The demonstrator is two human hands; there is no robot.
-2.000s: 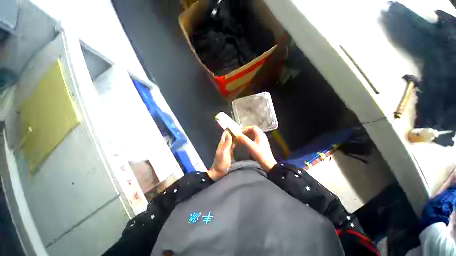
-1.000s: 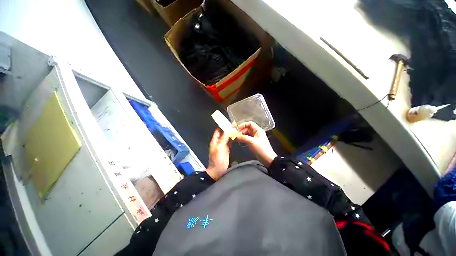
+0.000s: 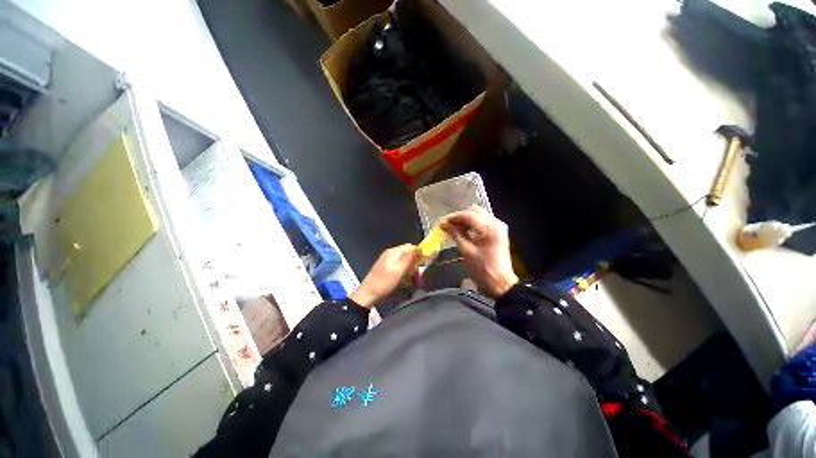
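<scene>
A small pale-yellow strip, which looks like adhesive tape point(image 3: 433, 242), is stretched between my two hands in front of my grey apron. My left hand point(image 3: 389, 274) pinches its lower left end. My right hand point(image 3: 484, 248) pinches its upper right end between the fingertips. Something small and whitish shows just below the strip near my left fingertips; I cannot tell what it is.
A clear square plastic container point(image 3: 450, 197) is beyond my hands. An open carton point(image 3: 429, 155) of black material stands ahead. White tables with a hammer point(image 3: 726, 170) and a bottle point(image 3: 763, 235) are right; shelving with blue bins point(image 3: 307, 234) is left. A person's sleeve point(image 3: 799, 394) shows lower right.
The strip now spans between my hands, where a whitish piece stood up from my left fingers before. My right hand has moved up and right, and my left hand has tilted lower.
</scene>
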